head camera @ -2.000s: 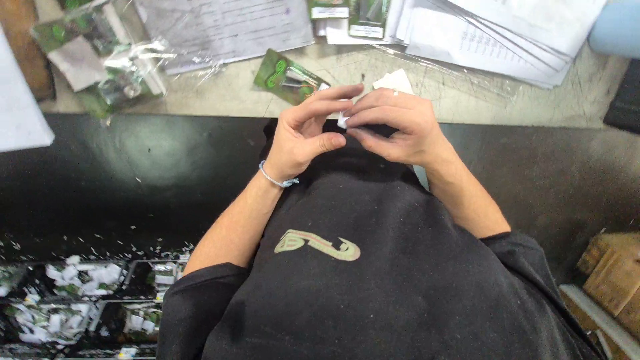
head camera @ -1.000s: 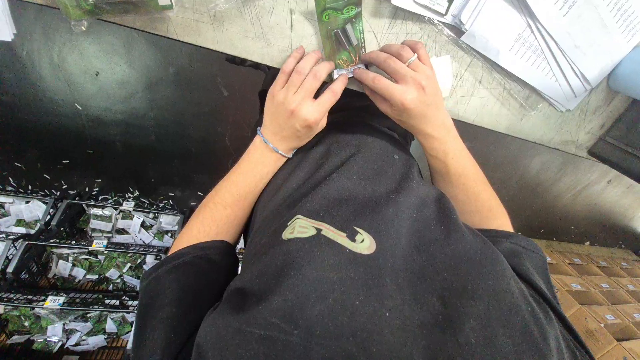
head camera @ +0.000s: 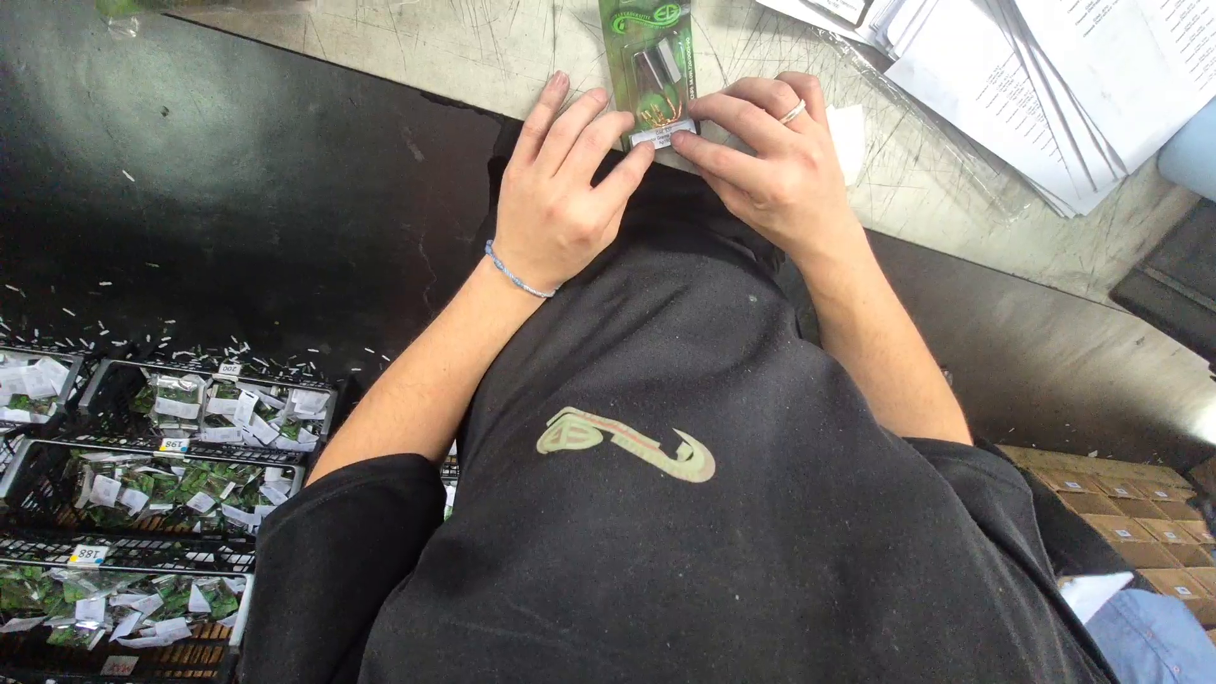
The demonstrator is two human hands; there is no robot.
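Note:
A green printed plastic packet (head camera: 655, 71) with metal fish hooks and a dark and silvery piece inside lies at the front edge of the worktop. Across its lower end runs a small white label (head camera: 662, 133) bearing writing. The thumb of my left hand (head camera: 570, 190) touches the label's left end, with the fingers spread beside the packet. My right hand (head camera: 774, 161), a ring on one finger, has its thumb and index finger at the right end of the label and the packet's edge. A piece of white paper (head camera: 845, 142) lies just behind the right hand, partly hidden.
Printed sheets (head camera: 1054, 85) and clear plastic film (head camera: 969, 161) lie at the right of the scratched worktop (head camera: 427, 47). Black crates (head camera: 190, 446) of small green packets stand at lower left, cardboard boxes (head camera: 1130, 522) at lower right. A dark object (head camera: 1173, 275) is at the right edge.
Two seconds ago both hands held a small white piece above the worktop, with a green packet lying beyond them. Now a packet lies between the hands, labelled at its near end. The view has shifted.

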